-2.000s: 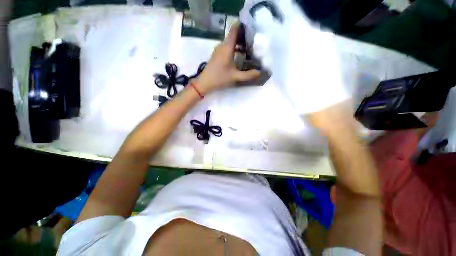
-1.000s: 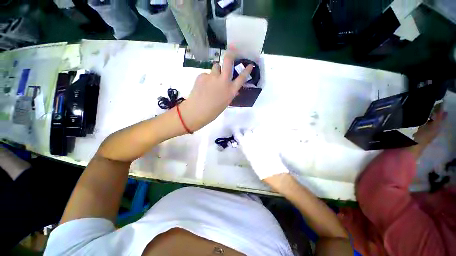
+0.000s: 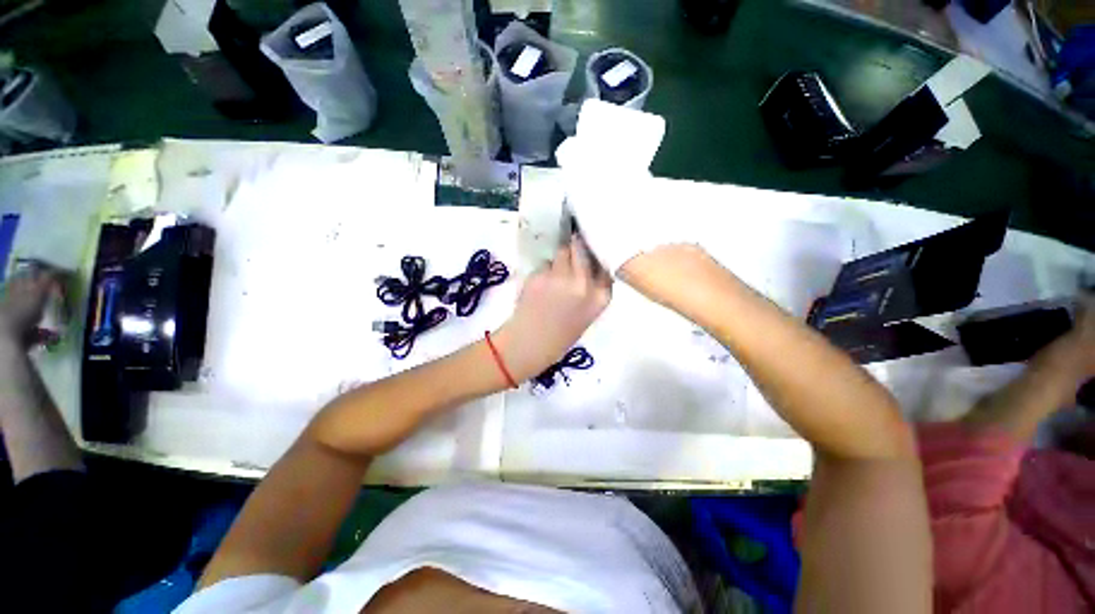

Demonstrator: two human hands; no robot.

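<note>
My left hand, bare with a red string bracelet, has its fingers closed around a mostly hidden retail box, of which a dark sliver shows. My right hand, in a white glove, lies over the box from above and hides its mouth; its fingertips are unclear. A white flap stands beyond the glove. Three tied black cables lie left of the hands, one at the upper left, one beside it and one below. Another black cable lies below my left hand.
A metal post stands at the bench's far edge. Bagged devices stand on the green conveyor. Glossy black boxes lie left. Open black cartons are right, near a neighbour in red. Another person's hand is far left.
My right hand has moved up from the near cable to the box, covering it. My left hand has moved lower on the box. More cables show, and bagged devices now stand in view behind the bench.
</note>
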